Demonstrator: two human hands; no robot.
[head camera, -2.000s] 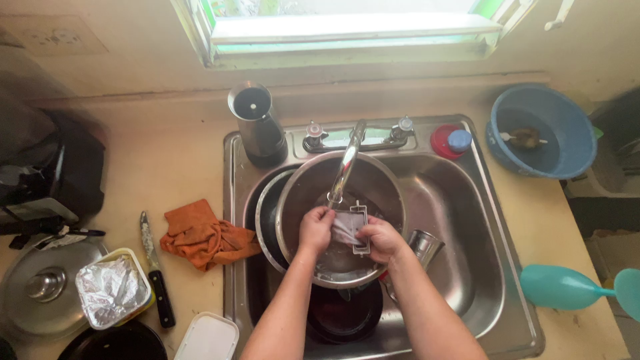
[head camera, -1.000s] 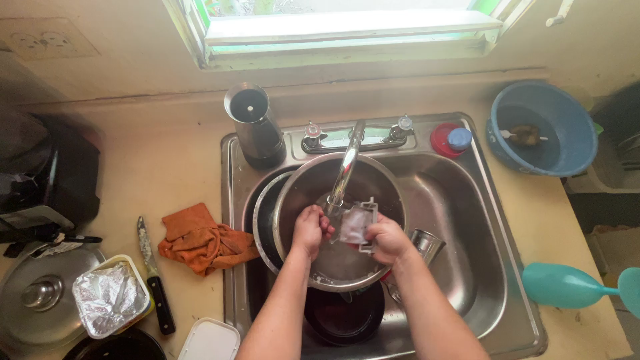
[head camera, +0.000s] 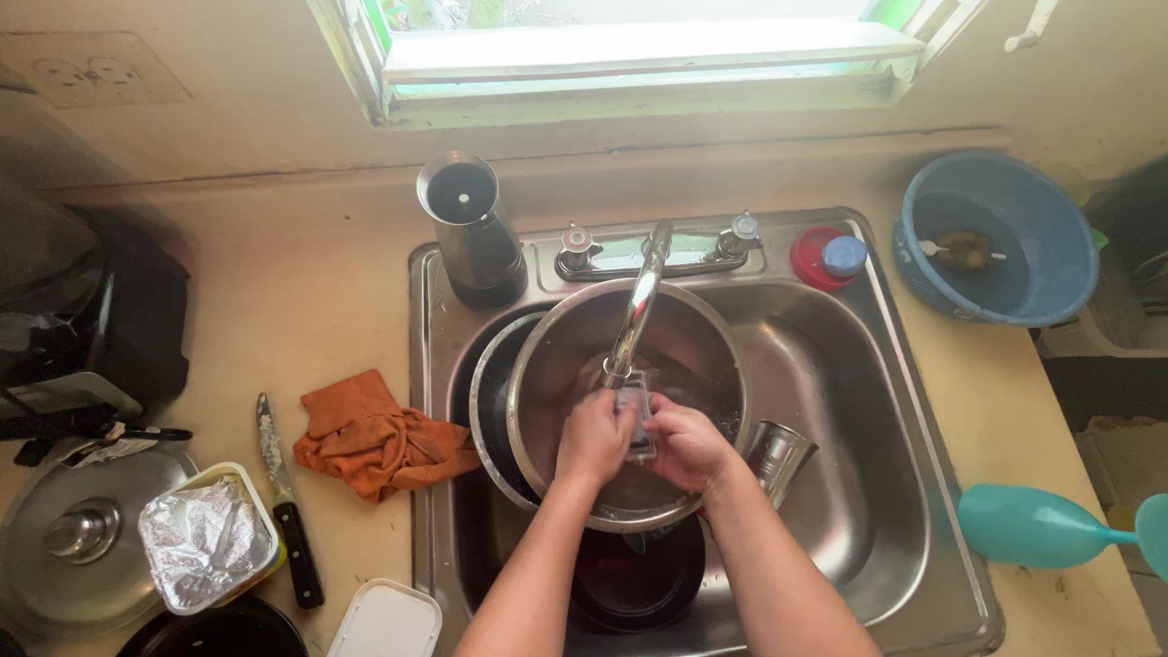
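Observation:
A small clear plastic piece (head camera: 642, 422) is held between my two hands, under the spout of the chrome faucet (head camera: 639, 306). My right hand (head camera: 684, 444) grips its right edge. My left hand (head camera: 598, 435) presses on its left side, fingers bent over it. Both hands are above a large metal bowl (head camera: 730, 365), which rests over the sink's left basin on top of another pan (head camera: 493, 411). A dark round pan (head camera: 639, 584) lies beneath, under my forearms. Right of the bowl a metal cup (head camera: 780, 456) leans in the sink.
Left of the sink lie an orange cloth (head camera: 379, 438), a black-handled knife (head camera: 297, 547), a foil-topped tub (head camera: 210, 543) and a pot lid (head camera: 73, 538). A dark metal container (head camera: 474, 237) stands behind. At right are a blue basin (head camera: 995, 246) and a teal goblet (head camera: 1040, 525).
My left hand, apart from the plastic piece one second ago, has moved right onto it. The piece is now lower and closer beneath the spout, still in my right hand.

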